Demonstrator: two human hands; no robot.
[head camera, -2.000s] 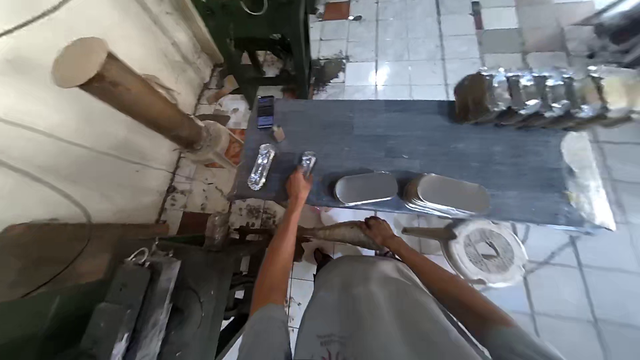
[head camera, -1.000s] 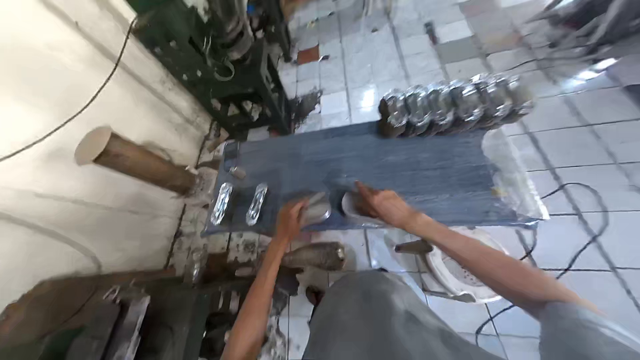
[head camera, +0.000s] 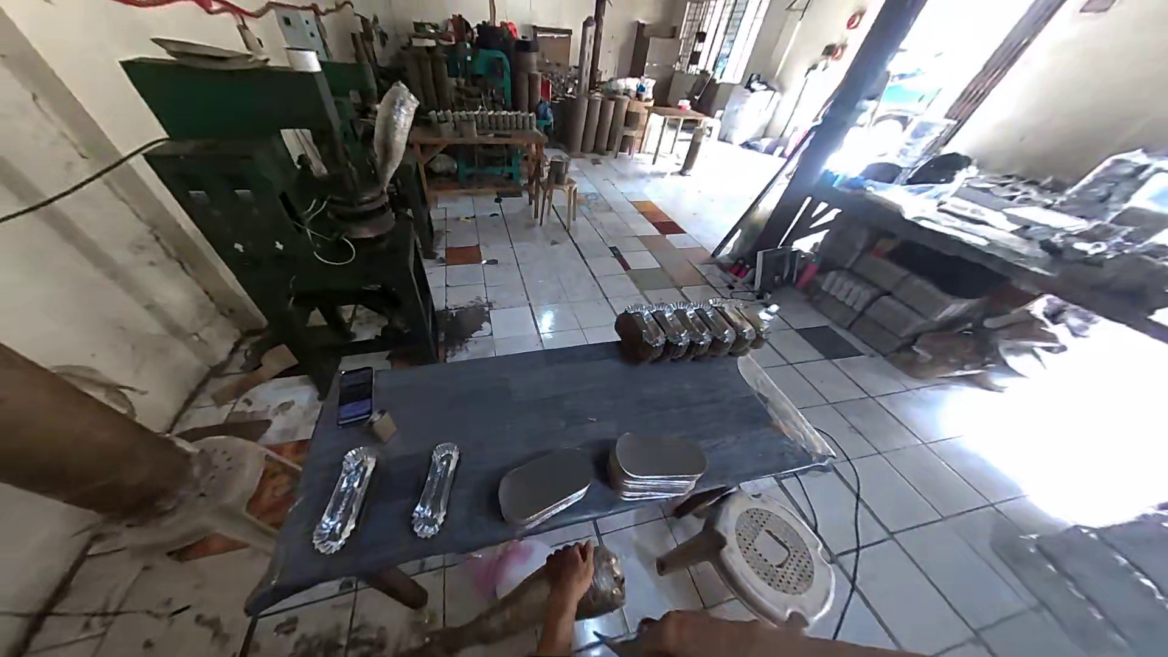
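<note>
My left hand (head camera: 570, 573) is on the wrapped cylinder (head camera: 511, 610) below the table's near edge, its fingers bent over it; its grip is unclear. At the bottom edge, my blurred right hand (head camera: 689, 633) is partly cut off, with a dark pointed thing beside its fingers. On the grey-covered table (head camera: 520, 401) lie two narrow, crinkle-edged foil pieces, one at left (head camera: 345, 500) and another (head camera: 436, 490) to its right. Two stacks of oval flat pieces, a lower one (head camera: 546, 485) and a taller one (head camera: 659, 456), sit near the front edge.
A row of foil-edged stacks (head camera: 698, 330) stands at the far right corner. A phone (head camera: 356, 396) and a small block (head camera: 381, 426) lie at left. A white plastic stool (head camera: 776, 555) and cable stand right of the table; a green machine (head camera: 265, 201) stands beyond, a large brown cylinder (head camera: 82, 438) at left.
Both hands have left the table; a second ago they were at the oval pieces. My left hand is now at the wrapped cylinder. The view has tilted up.
</note>
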